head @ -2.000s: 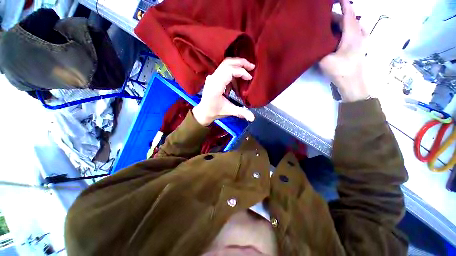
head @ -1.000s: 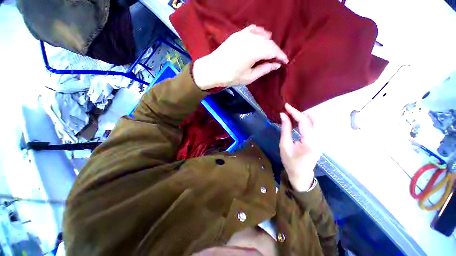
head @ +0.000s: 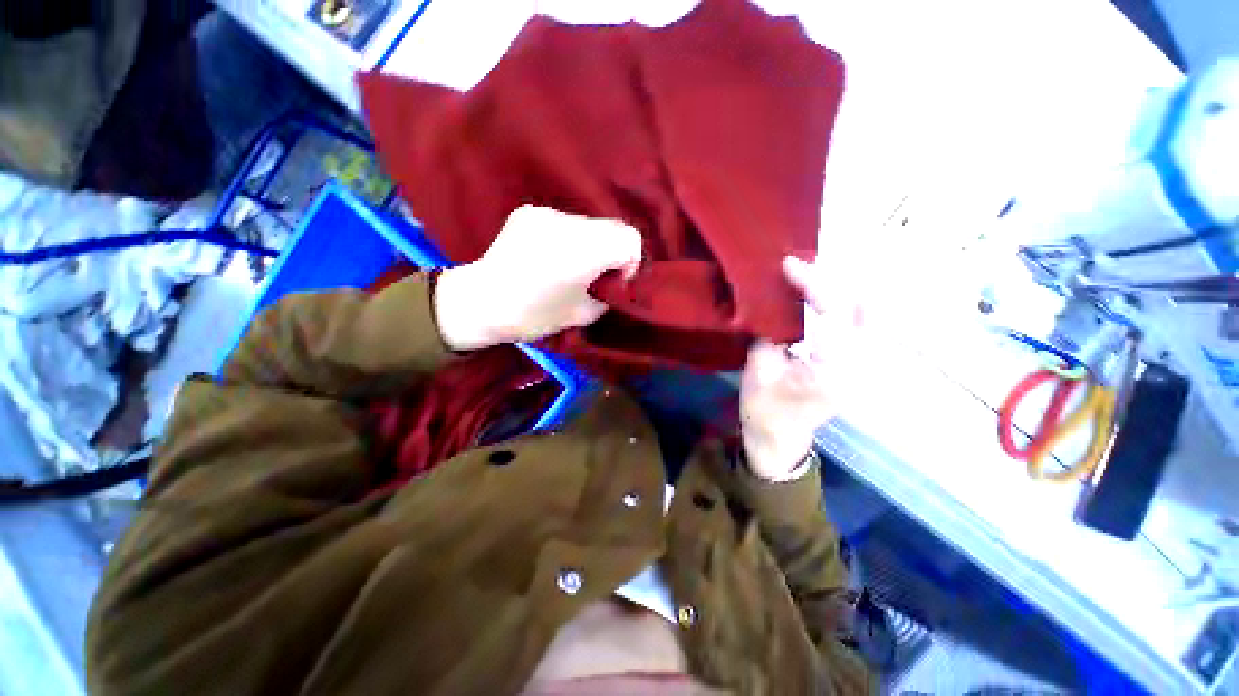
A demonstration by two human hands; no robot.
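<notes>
A dark red garment (head: 734, 136) lies spread over the white table's near edge, its gathered near part raised between my hands. My left hand (head: 537, 272) is closed on a folded edge of it, with an open fold or band hanging beside the fingers. My right hand (head: 788, 388) holds the garment's near right corner between thumb and fingers; glare washes out part of this hand.
A blue crate (head: 310, 252) with red cloth is beside my lap at left. Red and yellow-orange scissors (head: 1044, 422) and a black phone (head: 1136, 449) lie on the table at right. A white machine (head: 1202, 150) stands at upper right.
My left hand has moved down and closed on the garment's edge. My right hand has come up from below the corner to hold it. The view has shifted, and the garment's near edge now forms an open fold.
</notes>
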